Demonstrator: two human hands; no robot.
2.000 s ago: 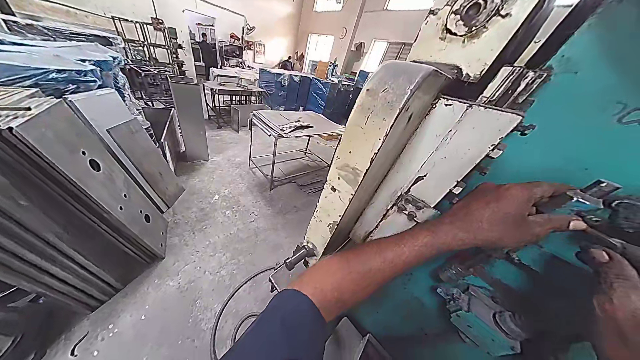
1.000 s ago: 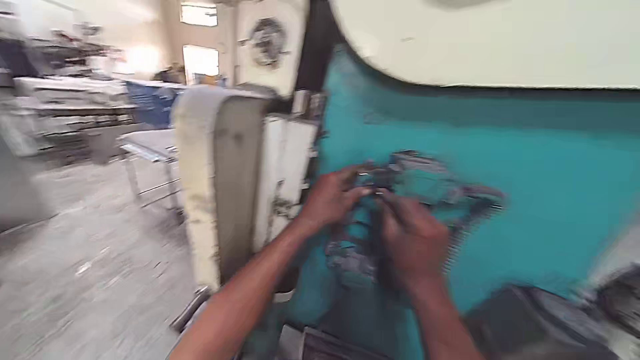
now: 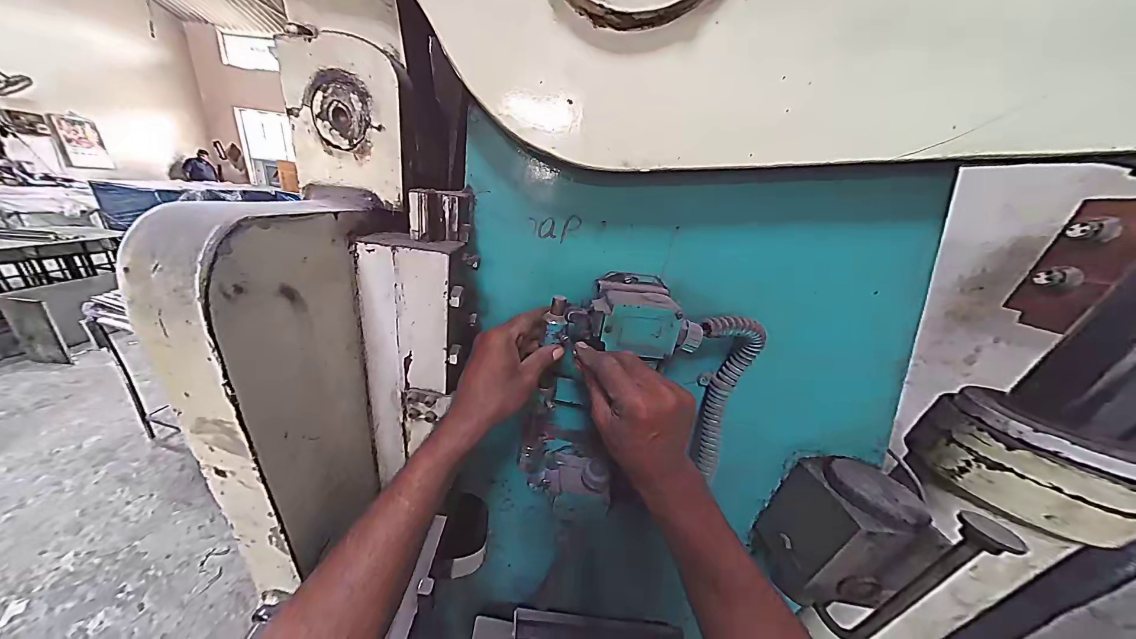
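Observation:
A small metal fitting (image 3: 557, 330) with a cylindrical top stands at the left of a teal switch box (image 3: 641, 324) on the machine's teal side panel (image 3: 825, 337). My left hand (image 3: 506, 364) has its fingers and thumb around this fitting. My right hand (image 3: 643, 408) pinches at a small dark part beside it, just below the box; what lies between the fingertips is too small to tell. A grey corrugated conduit (image 3: 728, 390) leaves the box on the right and bends down. Below the hands, another fitting with a rounded grey body (image 3: 577, 475) is fixed to the panel.
A cream machine frame (image 3: 293, 390) with chipped paint rises at the left, beside a bolted guide (image 3: 426, 311). A large cream plate (image 3: 799, 80) overhangs above. At the lower right are a dark motor-like block (image 3: 843, 532) and a rod (image 3: 923, 568). A person (image 3: 201, 167) is far back.
The view has swung right and closer to the panel. Both hands stay at the fittings beside the switch box, which now shows plainly.

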